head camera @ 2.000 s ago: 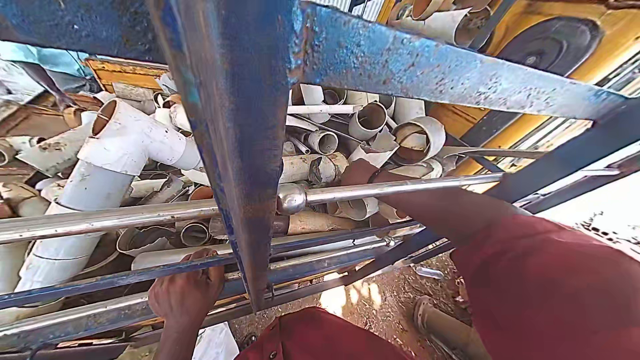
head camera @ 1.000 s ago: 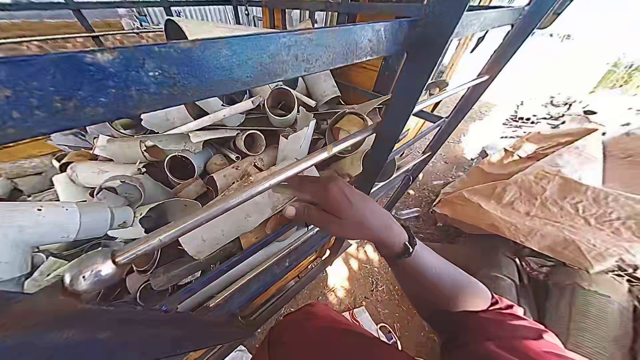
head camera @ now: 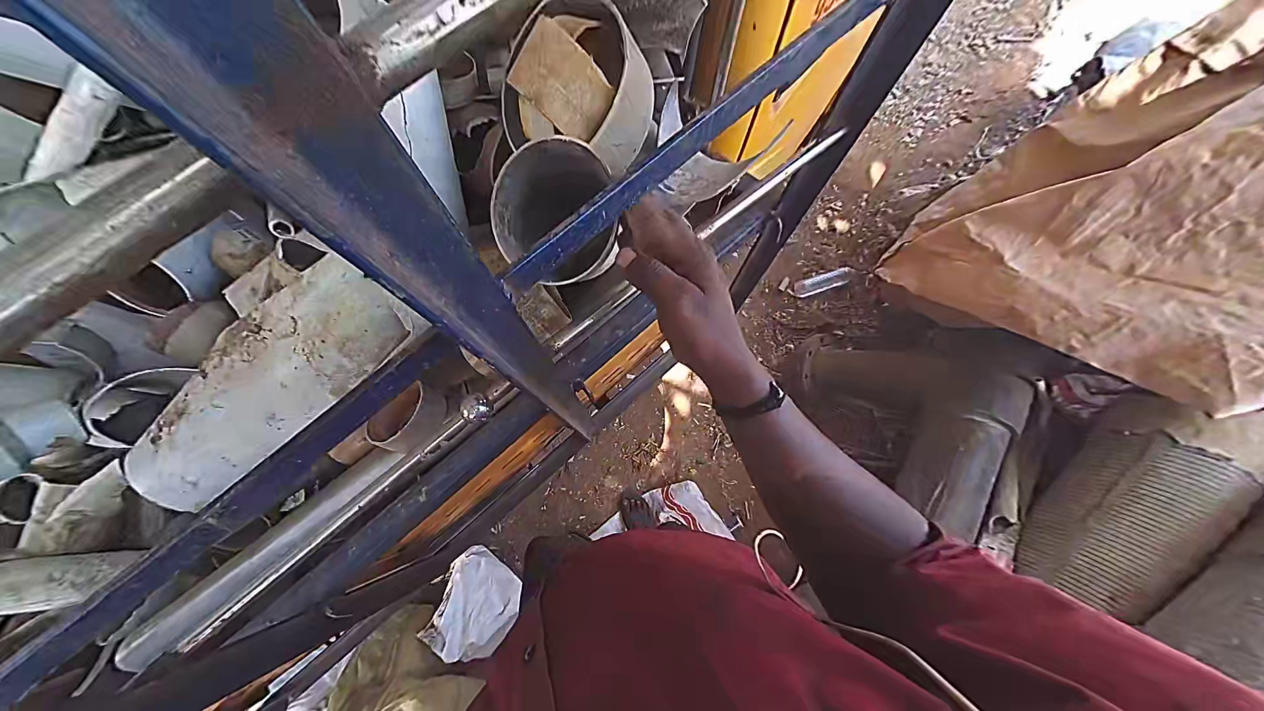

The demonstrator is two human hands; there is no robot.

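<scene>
My right hand [head camera: 681, 286], with a dark band at the wrist, reaches to a thin blue metal bar [head camera: 691, 143] of the frame. Its fingertips are partly hidden by the bar, beside the rim of a grey plastic pipe piece [head camera: 553, 197]; whether they grip anything I cannot tell. Behind that piece stands a wider pipe piece [head camera: 637, 104] with a tan fragment [head camera: 561, 79] inside. A broken, dirt-stained pipe piece [head camera: 281, 365] lies left of the blue upright [head camera: 395, 207]. My left hand is out of view.
Metal rails [head camera: 296, 553] run along the frame's lower side, and a thick metal tube [head camera: 109, 242] crosses at left. On the right are crumpled brown paper [head camera: 1116, 217], a large pipe [head camera: 948, 425] and a ribbed sheet [head camera: 1136, 513]. A white sack [head camera: 681, 509] lies on the dirt.
My left hand, at the frame's rail two seconds ago, is no longer in view. My right hand has left the broken pipe pieces for the thin blue bar. The view has swung considerably.
</scene>
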